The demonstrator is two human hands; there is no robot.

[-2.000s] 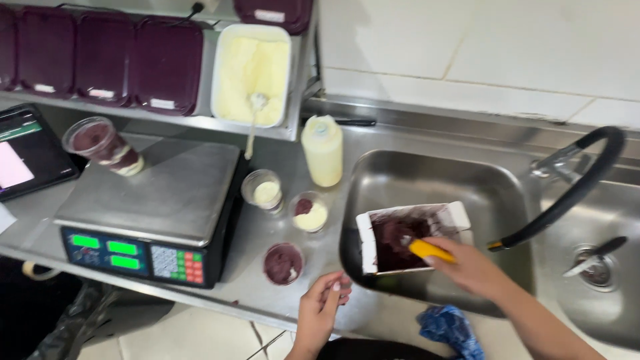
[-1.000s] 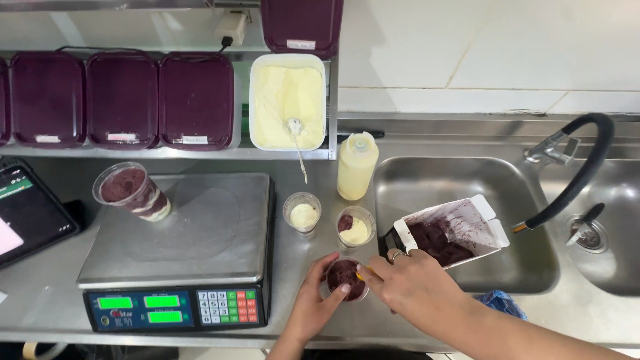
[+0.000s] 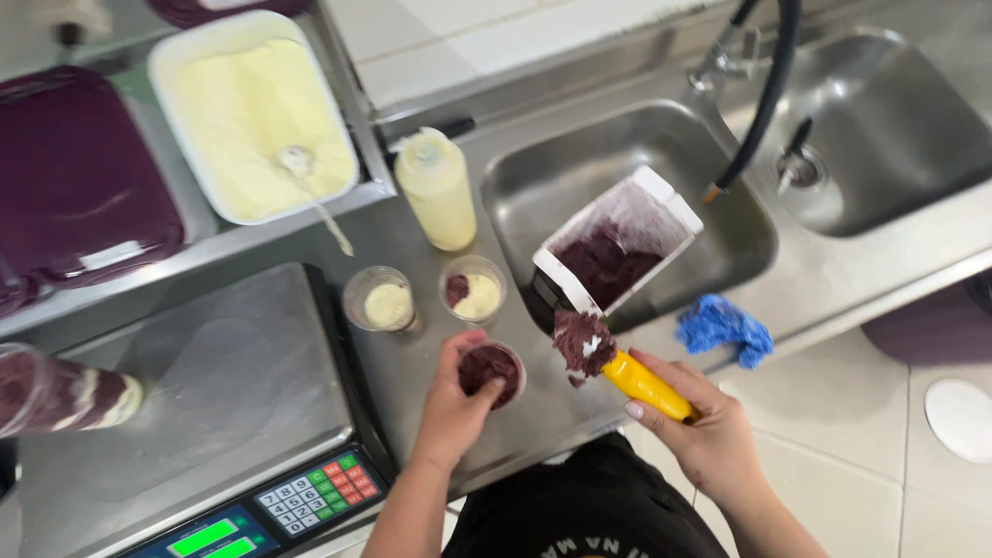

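Observation:
My left hand grips a clear cup of dark purple frozen dessert on the steel counter, its thumb over the rim. In my right hand is a yellow-handled scoop, its head covered with purple dessert, held just right of that cup. Behind the cup stand one cup with cream-coloured filling and some purple and another with cream-coloured filling. An open white carton with purple dessert inside leans at the near edge of the sink basin. A squeeze bottle of pale yellow liquid is upright behind the cups.
A digital scale holds a layered dessert cup at left. On the shelf are a white tub of pale powder with a spoon and purple lidded containers. A black-hosed faucet arches over the sinks; a blue cloth lies at the counter edge.
My right hand has drawn back to the right from the held cup, and the scoop's loaded head now shows. Two seconds ago the scoop was in the carton. The view has turned and shifted.

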